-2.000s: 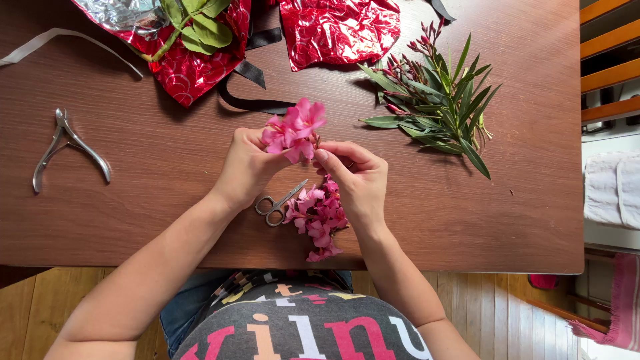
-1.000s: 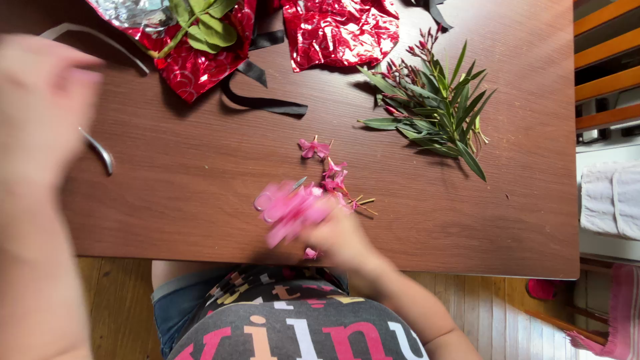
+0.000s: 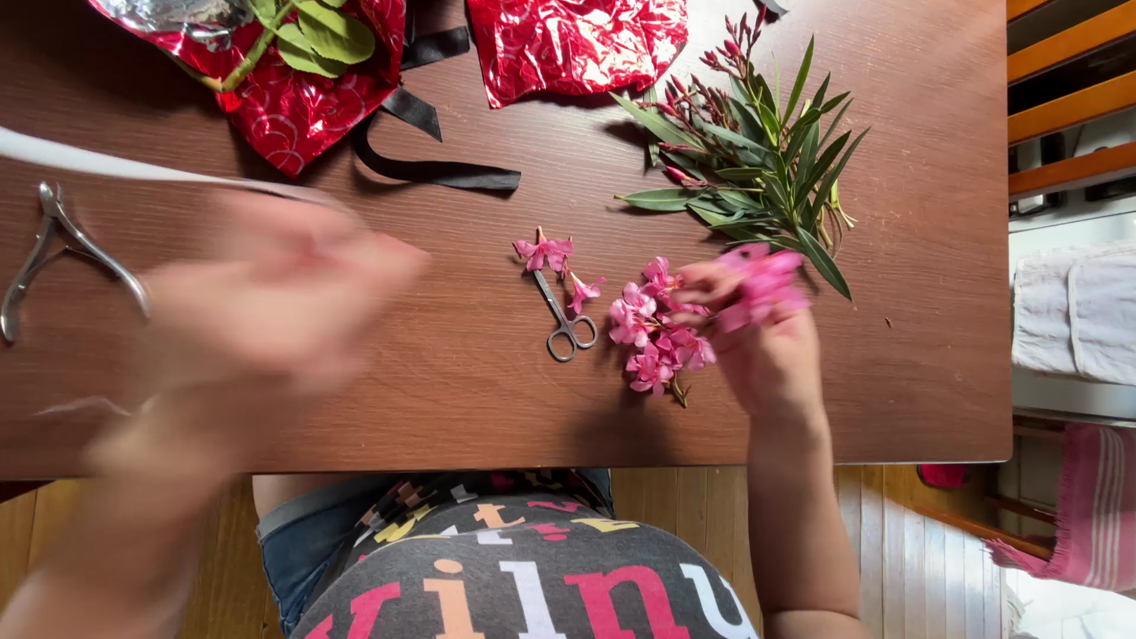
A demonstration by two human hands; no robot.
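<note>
My right hand (image 3: 754,346) holds a bunch of pink flowers (image 3: 765,286) above the table's right half. Just left of it lies a pile of pink blossoms (image 3: 655,333). Small metal scissors (image 3: 560,319) rest left of the pile, with loose pink blossoms (image 3: 544,252) by their tips. My left hand (image 3: 257,311) is strongly blurred over the left side of the table; a thin white ribbon (image 3: 133,166) runs up to it, and whether the fingers grip it is unclear. Metal nippers (image 3: 67,232) lie at the far left.
Oleander sprigs with buds and narrow leaves (image 3: 772,177) lie at the upper right. Red foil wrapping (image 3: 293,124) with a green leafy stem (image 3: 257,55), another red foil piece (image 3: 577,53) and black ribbon (image 3: 444,175) are at the back. The wooden table's front edge (image 3: 532,466) is near my body.
My right hand has moved right with the pink flowers, uncovering the scissors. My left hand was near the flowers two seconds ago, then at the upper left, and is now lower and further right than there.
</note>
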